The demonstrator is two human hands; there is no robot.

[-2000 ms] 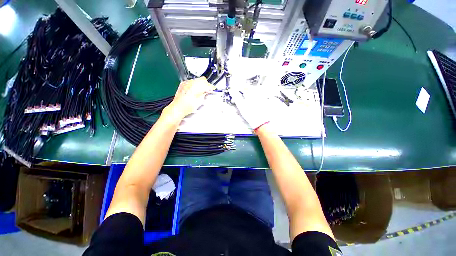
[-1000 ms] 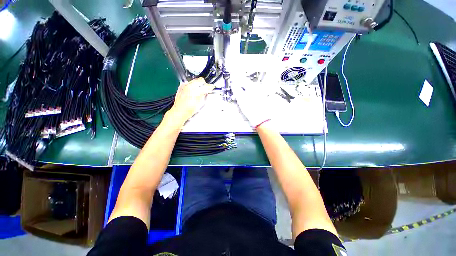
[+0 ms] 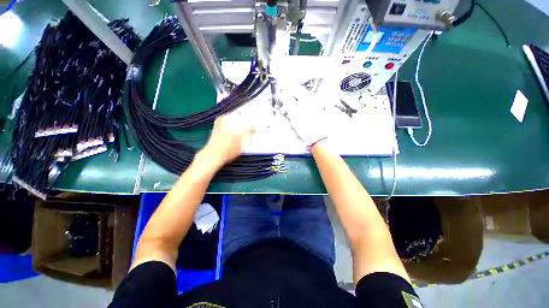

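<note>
My left hand [image 3: 232, 135] is bare and blurred over the left part of the white base plate [image 3: 265, 138], below the black cables; whether it holds anything cannot be told. My right hand [image 3: 304, 120], in a white glove, lies under the machine head [image 3: 271, 45]; its fingers blend into the bright plate, so its grip is hidden. The cable bundle [image 3: 144, 114] curves at the left. Its upper strands end near the head, and its lower strands end in small metallic tips [image 3: 278, 163] at the plate's front edge.
Small dark pliers or tweezers [image 3: 347, 108] lie right of my right hand. A phone [image 3: 404, 103] with a white cord, a control box [image 3: 373, 57] and a grey controller [image 3: 412, 13] stand right. A loose cable pile [image 3: 72, 90] lies left. A blue bin [image 3: 137, 225] and boxes sit below the bench.
My left hand has moved down and back from the machine head, uncovering the upper cable ends. My right hand has stayed nearly in place. The view has shifted slightly.
</note>
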